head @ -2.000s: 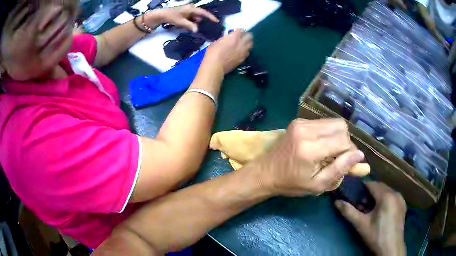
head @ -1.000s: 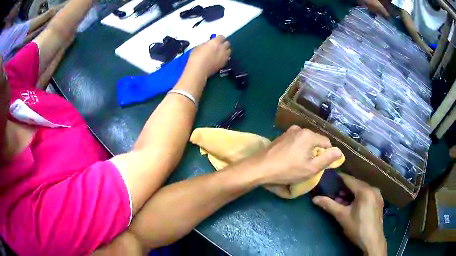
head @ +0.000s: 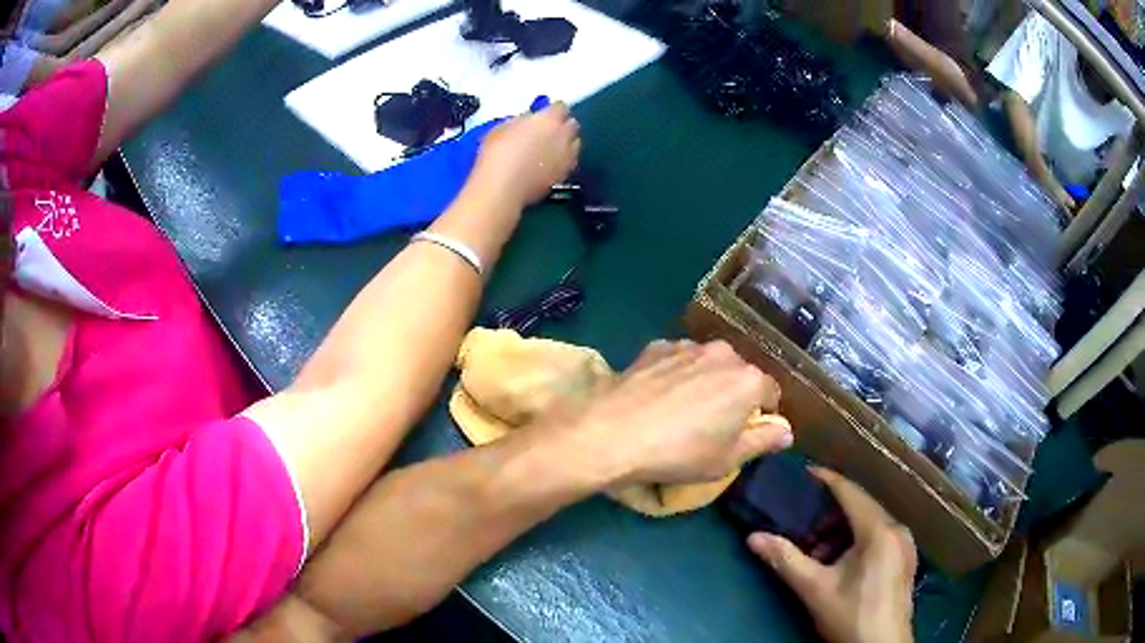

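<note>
My left hand (head: 678,408) grips the yellow cloth (head: 534,377), which trails over the table to the left under my wrist. A fold of cloth shows below my fingers, against the upper left of a black power adapter (head: 781,497). My right hand (head: 848,559) holds the adapter from the lower right, thumb in front and fingers behind. Part of the adapter is hidden by my fingers and the cloth.
A tray carton (head: 866,446) of clear bags stands right of my hands. An open mailer box (head: 1111,553) is lower right. A person in pink reaches across at left with a blue cloth (head: 358,207). Black cables (head: 540,305) lie beyond my cloth; a white board (head: 527,82) is farther off.
The view has shifted, so the carton's lower end and the mailer box show more. My left hand and the cloth have shifted on the adapter, whose dark top shows more. The neighbour's far arm has moved away from the board.
</note>
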